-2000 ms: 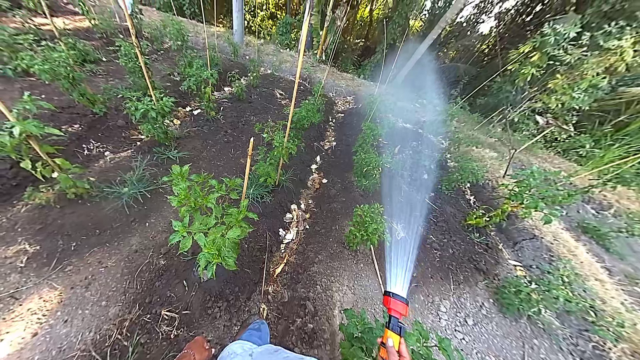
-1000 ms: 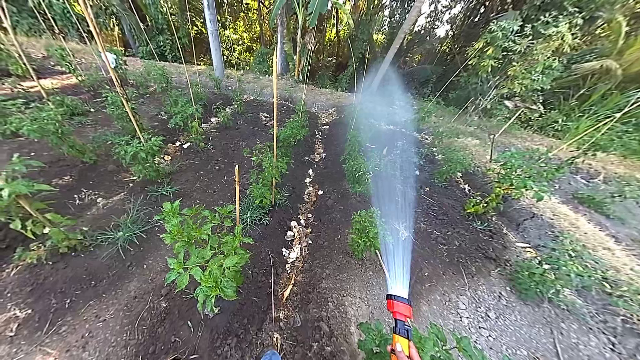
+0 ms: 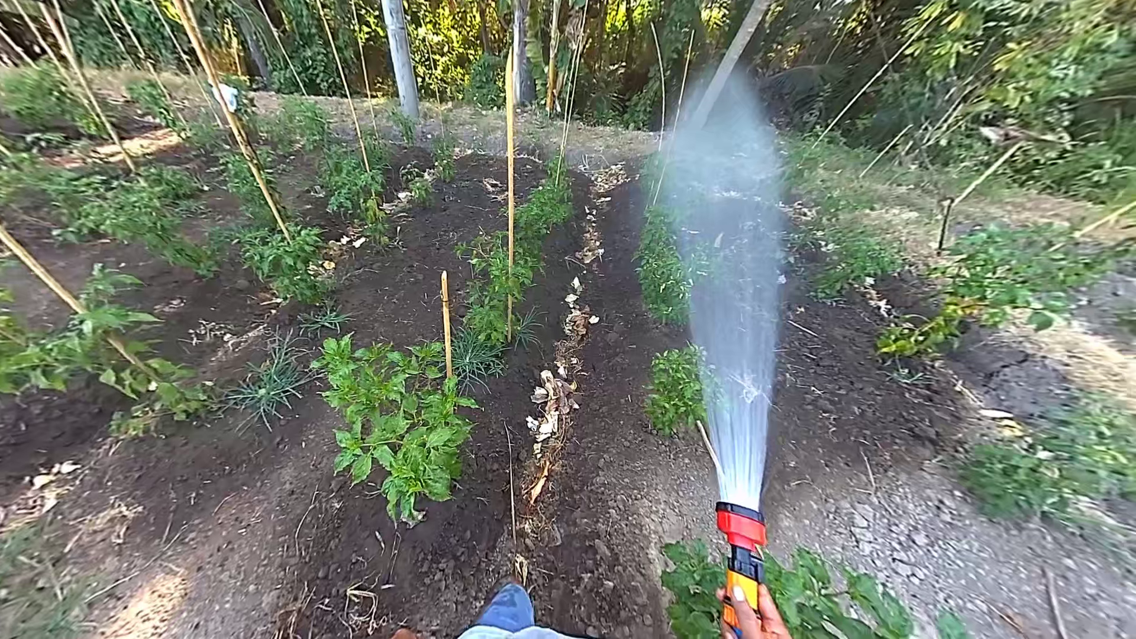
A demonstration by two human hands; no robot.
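My right hand [image 3: 754, 618] grips the yellow and orange body of a hose spray nozzle [image 3: 742, 550] with a red and black head, at the bottom right. A wide cone of water [image 3: 732, 355] leaves the head and spreads forward over the soil and the row of green plants. A small leafy plant [image 3: 676, 390] stands just left of the spray, and more leaves [image 3: 821, 595] lie around and below the nozzle. My left hand is out of the frame. The hose itself is not visible.
A bushy pepper-like plant [image 3: 399, 426] grows left of centre beside a short bamboo stake [image 3: 446, 324]. Dry leaf litter [image 3: 552, 404] lines the furrow. Taller stakes [image 3: 510, 195] stand among plants further left. The toe of a blue shoe [image 3: 508, 608] shows at the bottom; trees border the plot.
The view has tilted up somewhat, showing more of the trees. Water sprays from the nozzle in all frames, and my right hand keeps its grip.
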